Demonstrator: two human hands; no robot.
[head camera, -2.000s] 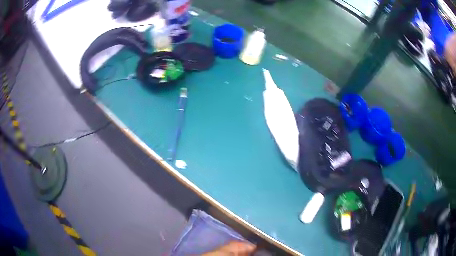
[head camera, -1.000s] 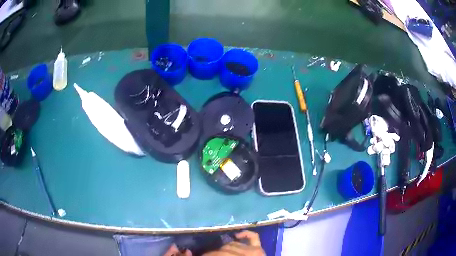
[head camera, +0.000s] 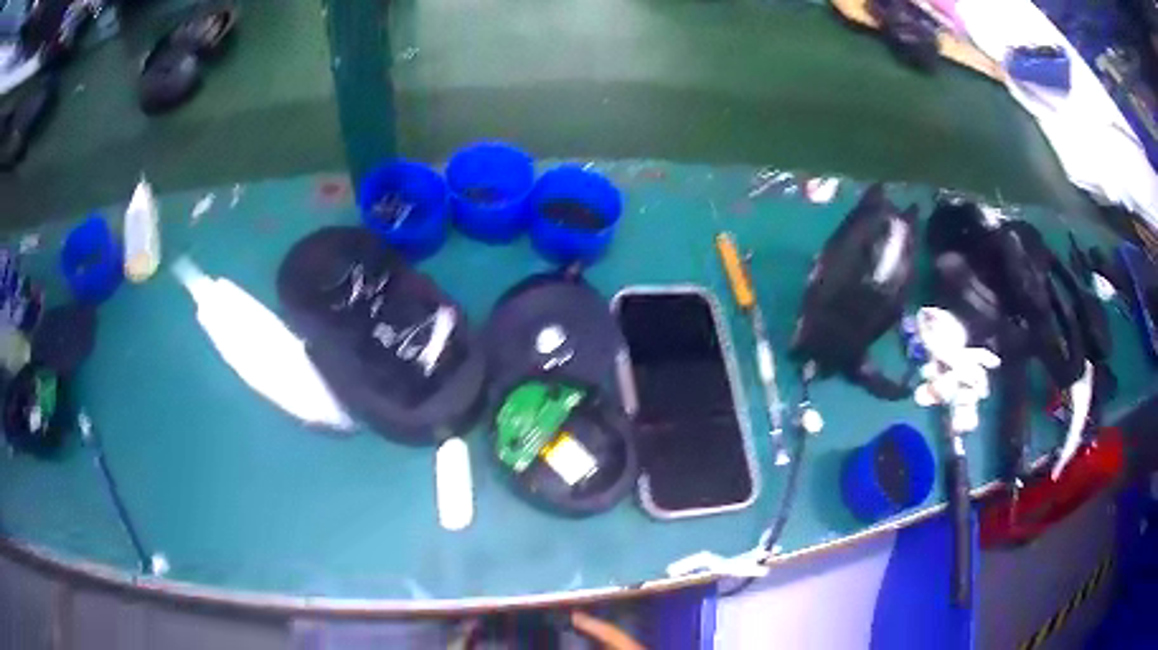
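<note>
A sliver of my right hand (head camera: 607, 631) shows at the bottom edge, cut off and blurred, beside a dark thing below the bench edge; its grip cannot be told. My left hand cannot be made out. On the bench, an open black ear cup (head camera: 566, 472) shows a green circuit board (head camera: 536, 423) and a white-yellow part. It touches a round black cup piece (head camera: 551, 333) behind it. A black double-lobed tray (head camera: 381, 337) with small shiny parts lies left of them. A small white bar (head camera: 453, 484) lies in front of the tray.
A phone (head camera: 687, 400), yellow-handled screwdriver (head camera: 735, 269), blue cup (head camera: 888, 472), white-topped tool (head camera: 960, 508) and black headphone parts (head camera: 1003, 267) are at right. Three blue cups (head camera: 490, 191) stand behind. White pointed bottle (head camera: 260, 349), pen-like tool (head camera: 114, 495) and another open cup (head camera: 32, 406) are left.
The view swung right from the bench's left end, then tilted slightly up, so bench things sit lower. My hands, visible one second ago, have mostly dropped below the frame.
</note>
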